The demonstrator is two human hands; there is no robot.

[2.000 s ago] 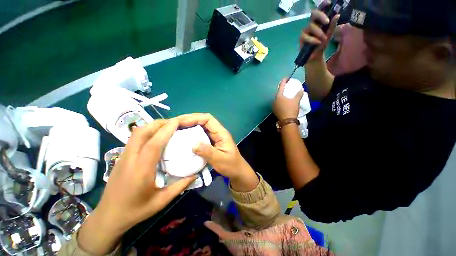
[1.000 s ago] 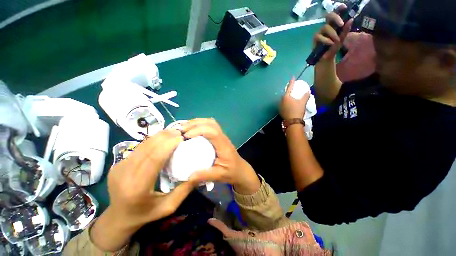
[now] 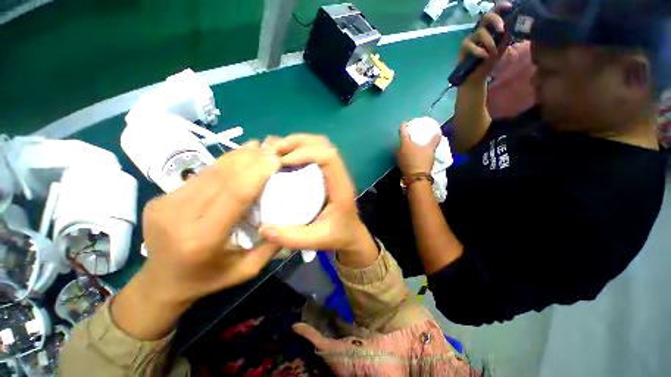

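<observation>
A white rounded camera unit (image 3: 294,195) is held between both my hands over the bench edge, its smooth round end facing up. My left hand (image 3: 210,217) wraps its left side and hides much of it. My right hand (image 3: 331,199) grips its far and right side, with the thumb along the near edge. Small white parts stick out below it. Another white camera housing (image 3: 158,151), open end towards me, lies on the bench just beyond my left hand.
Several open white units (image 3: 96,213) with boards and wires crowd the left. A black box machine (image 3: 342,51) with a yellow piece stands on the green bench (image 3: 309,110). At right, a person in black (image 3: 544,199) holds a screwdriver (image 3: 463,70) and a white unit (image 3: 424,132).
Both hands have turned and shifted the white unit, and it now sits slightly higher in view. The neighbour's screwdriver tip has lifted off their unit. The view has shifted slightly.
</observation>
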